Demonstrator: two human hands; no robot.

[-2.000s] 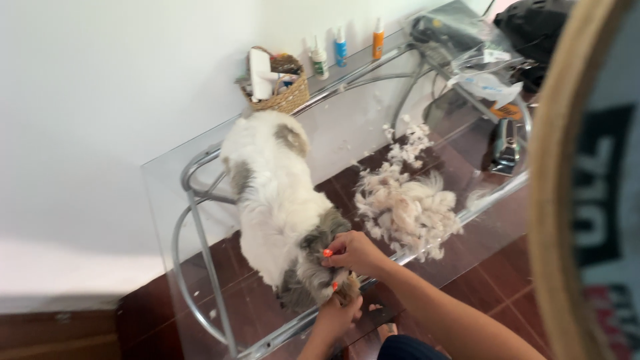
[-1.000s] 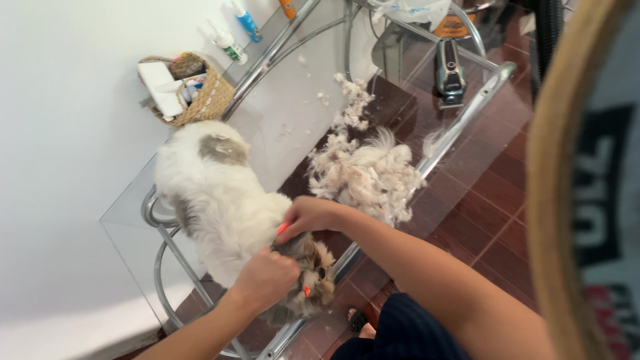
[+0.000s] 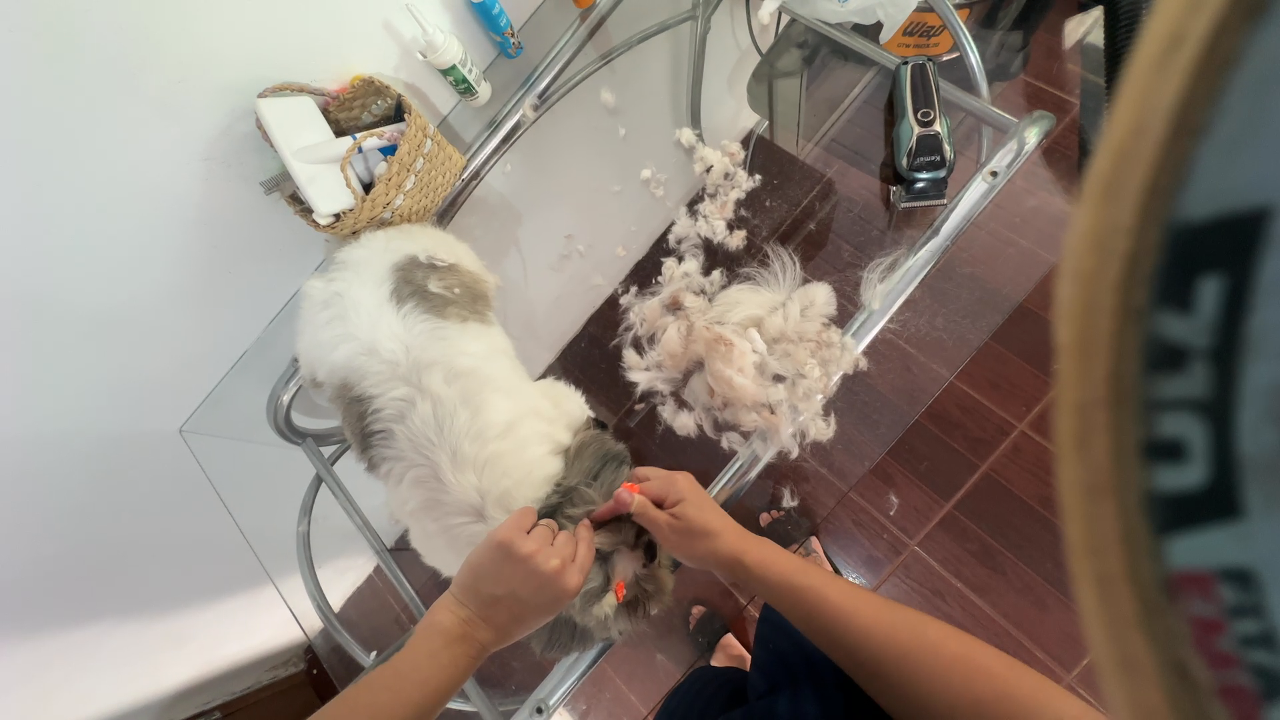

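Note:
A white and grey long-haired dog (image 3: 430,390) lies or stands on a glass-topped table, its head toward me at the near edge. My left hand (image 3: 525,575) has its fingers curled at the grey fur on top of the head. Close beside it, my right hand (image 3: 675,515) pinches the fur near an ear, with a bright orange item (image 3: 630,488) at its thumb and finger. Another small orange item (image 3: 620,591) sits in the head fur below. What exactly the fingertips pinch is partly hidden.
Clipped fur (image 3: 735,350) is heaped right of the dog. A hair clipper (image 3: 922,130) lies at the table's far right. A wicker basket (image 3: 425,180) holding white items stands beyond the dog, near a white spray bottle (image 3: 455,65). A round wooden-rimmed object (image 3: 1100,330) blocks the right side.
My left hand has moved from beneath the dog's muzzle to the top of its head, beside my right hand. The view has moved closer to the dog.

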